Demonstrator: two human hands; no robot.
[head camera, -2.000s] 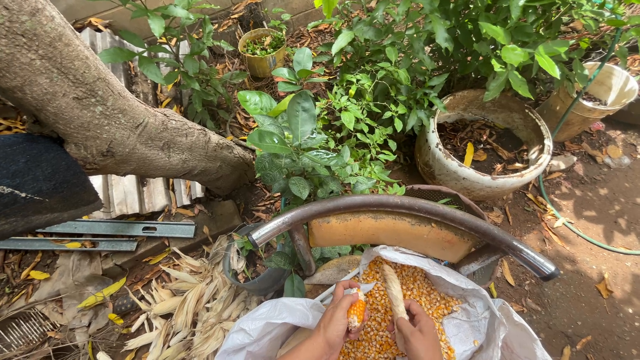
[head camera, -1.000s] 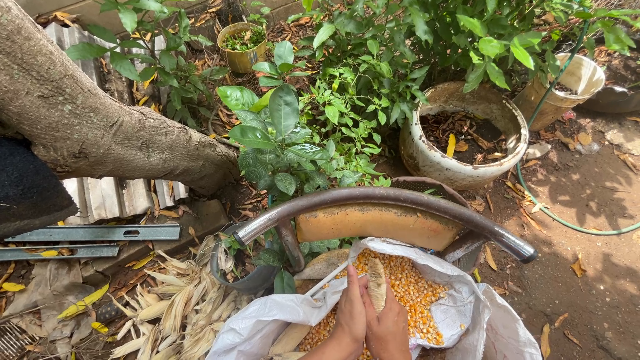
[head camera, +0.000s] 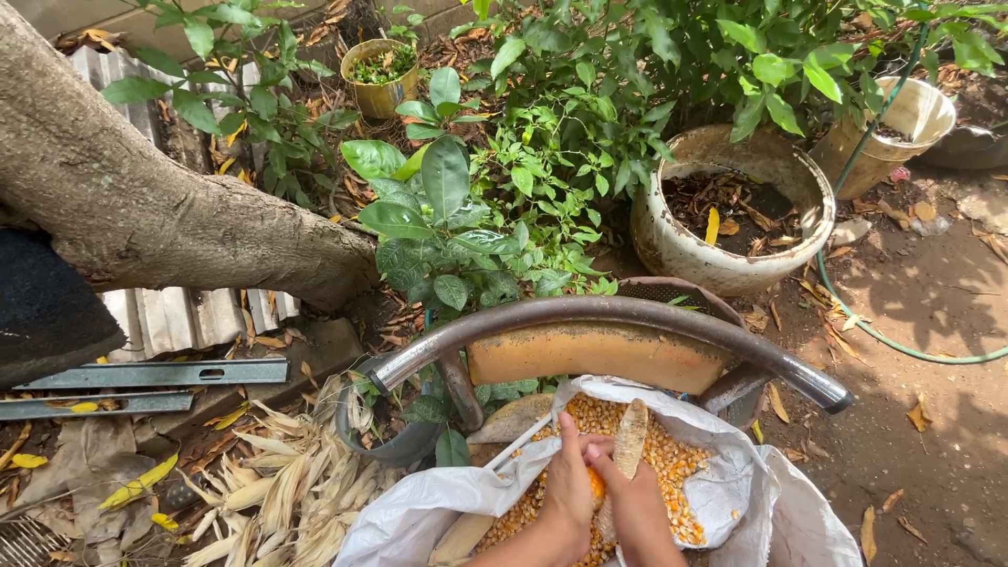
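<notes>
My left hand (head camera: 571, 487) is closed around an ear of corn (head camera: 597, 490), of which a little orange shows between the hands. A bare, pale corncob (head camera: 630, 441) stands up out of my right hand (head camera: 636, 504), and its lower end shows below the fingers. Both hands touch above an open white woven sack (head camera: 429, 496). Loose yellow and orange corn kernels (head camera: 677, 472) lie in the sack, around and under the hands.
A curved metal tube (head camera: 598, 311) of a chair frame arches behind the sack. Dry corn husks (head camera: 291, 488) are heaped at left. Beyond stand a rusty white pot (head camera: 654, 228), a bucket (head camera: 846, 157) and leafy plants. A tree trunk (head camera: 197, 220) leans in at left.
Two seconds ago my hands were apart, the left with a partly orange ear, the right with a pale cob. They have come together over the kernels.
</notes>
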